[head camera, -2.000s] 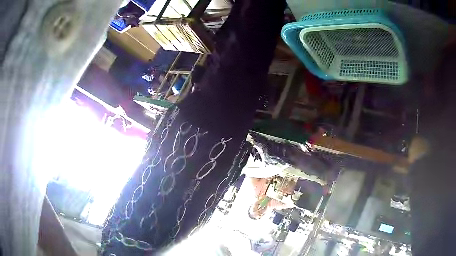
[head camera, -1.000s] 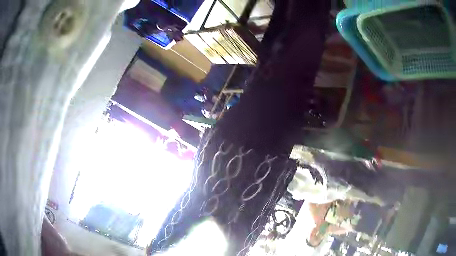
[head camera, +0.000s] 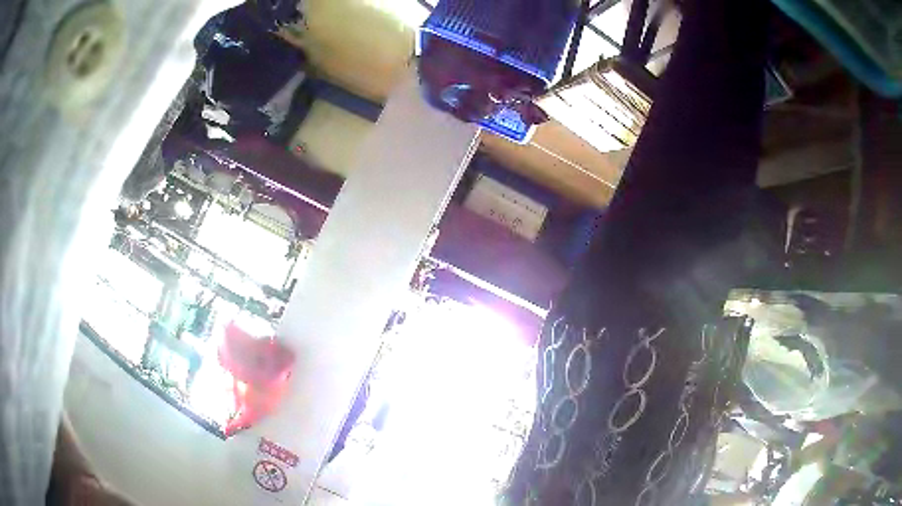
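Observation:
No hand can be made out, and the view is strongly tilted. Nearest is a pale grey cloth with a round button (head camera: 84, 52), filling the left side. A long dark cloth with pale looped chain patterns (head camera: 633, 395) runs from the top right to the bottom. A small skin-toned patch (head camera: 74, 474) shows at the lower left edge; I cannot tell what part it is. No sewing work or needle can be made out.
A blue slotted crate (head camera: 499, 49) with dark contents is at the top. A white pillar (head camera: 371, 208) bears a red no-smoking sign (head camera: 270, 474). A light blue basket edge (head camera: 851, 44) shows top right. Bright glare fills the lower middle; a red blurred thing (head camera: 255, 371) is beside the pillar.
The view has swung, so the patterned dark cloth and light blue basket have shifted right. The pillar, its sign and more of the blue crate have come into view.

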